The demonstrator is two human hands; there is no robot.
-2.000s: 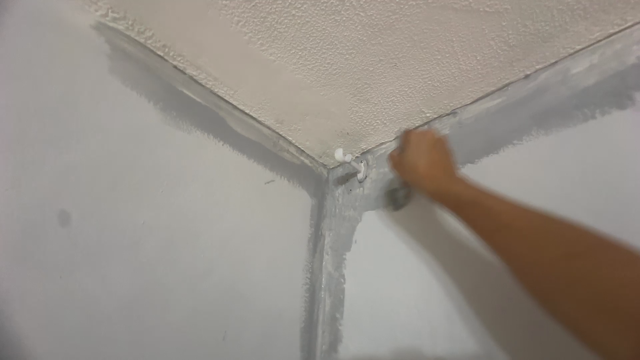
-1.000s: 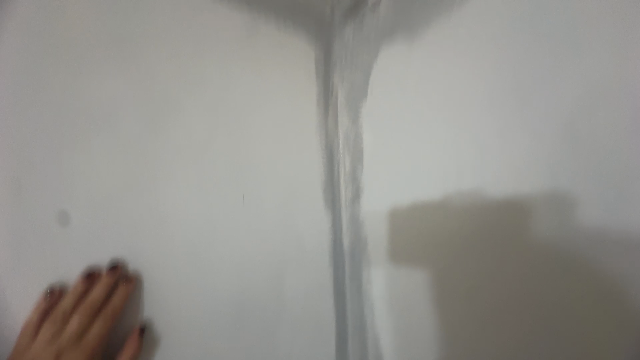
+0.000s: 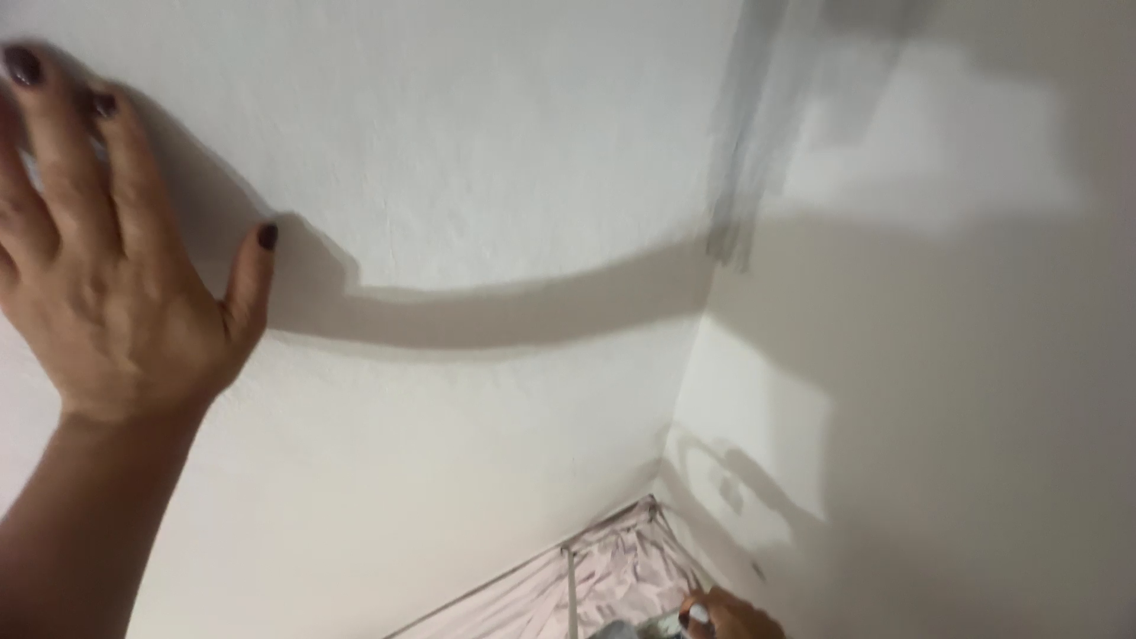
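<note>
My left hand point(image 3: 124, 266) rests with its fingers spread on the white wall point(image 3: 479, 177) at the left. At the bottom edge, my right hand point(image 3: 732, 617) is partly in view, its fingers closed on a thing with a white tip that I cannot make out. Just left of that hand shows part of a greyish object point(image 3: 621, 628), cut off by the frame. Grey wet-looking paint point(image 3: 750, 133) runs down the wall corner from the top and ends in a ragged edge about mid-height.
Far below, a crumpled pale pink sheet point(image 3: 621, 559) with dark edge lines covers the floor area at the corner. A small plate point(image 3: 729, 490), perhaps an outlet, is on the right wall. Shadows cross both walls.
The view has tipped down from the ceiling corner to the lower walls. My right hand, earlier up at the ceiling edge, is now low at the bottom. My left hand has come further into view.
</note>
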